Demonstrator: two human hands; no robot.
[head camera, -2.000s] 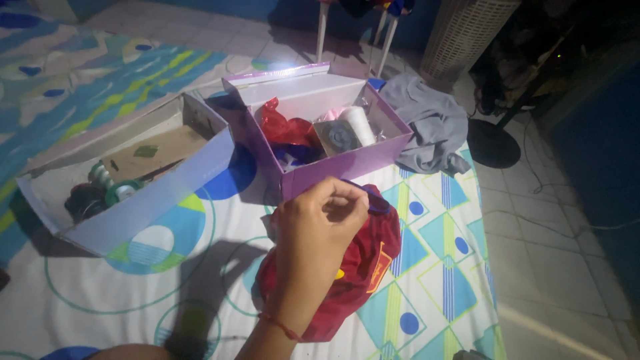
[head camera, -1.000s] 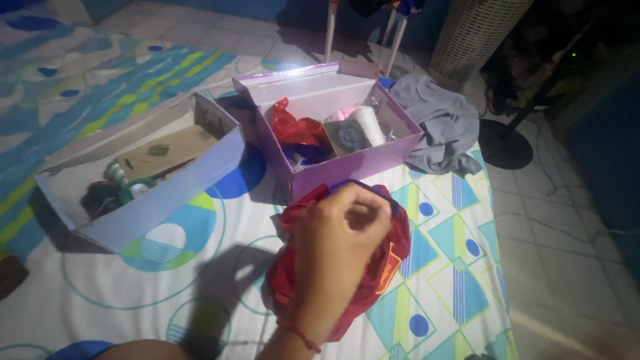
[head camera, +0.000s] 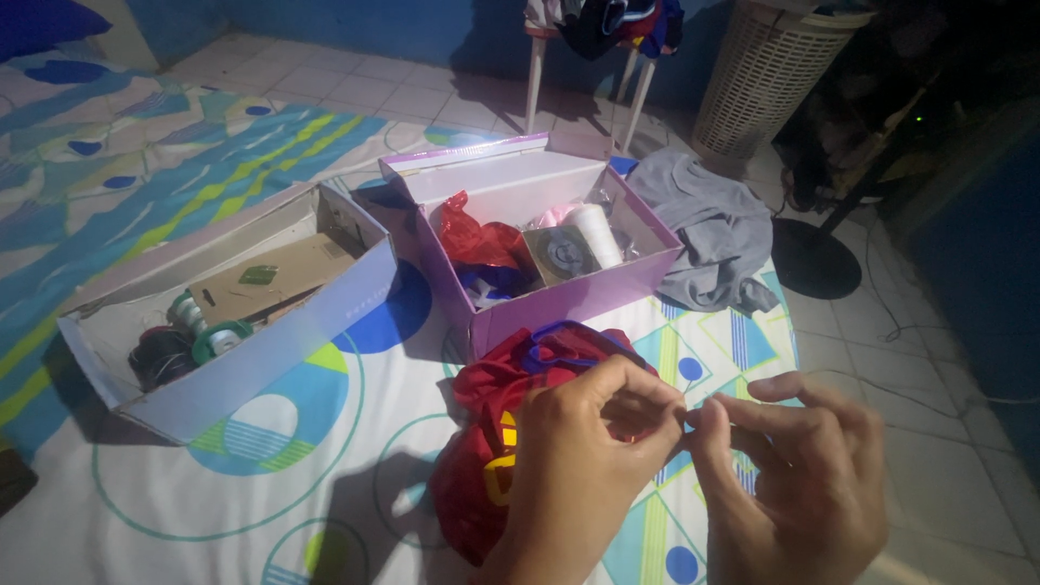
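My left hand (head camera: 601, 439) and my right hand (head camera: 796, 471) meet above the bed at lower right, thumb and forefinger pinched on each. Something tiny and dark, too small to name, shows between the fingertips. Behind and below my left hand lies a crumpled red garment (head camera: 479, 455) with blue trim and yellow marks. Beyond it stands an open purple box (head camera: 569, 313) holding red plastic, a white thread cone (head camera: 595, 236) and a square card. At left, a pale open box (head camera: 268, 382) holds thread spools (head camera: 219, 340), dark thread (head camera: 162, 357) and brown cardboard (head camera: 276, 280).
A grey cloth (head camera: 707, 227) lies beside the purple box at the edge of the patterned bed sheet (head camera: 390, 504). Beyond the bed are a stool (head camera: 535, 81) with clothes, a woven plastic basket (head camera: 764, 81), a round black stand base (head camera: 815, 258) and a cable on the floor tiles.
My right hand has come into view at the right, its fingertips against those of my left hand. The left hand was alone over the red garment before.
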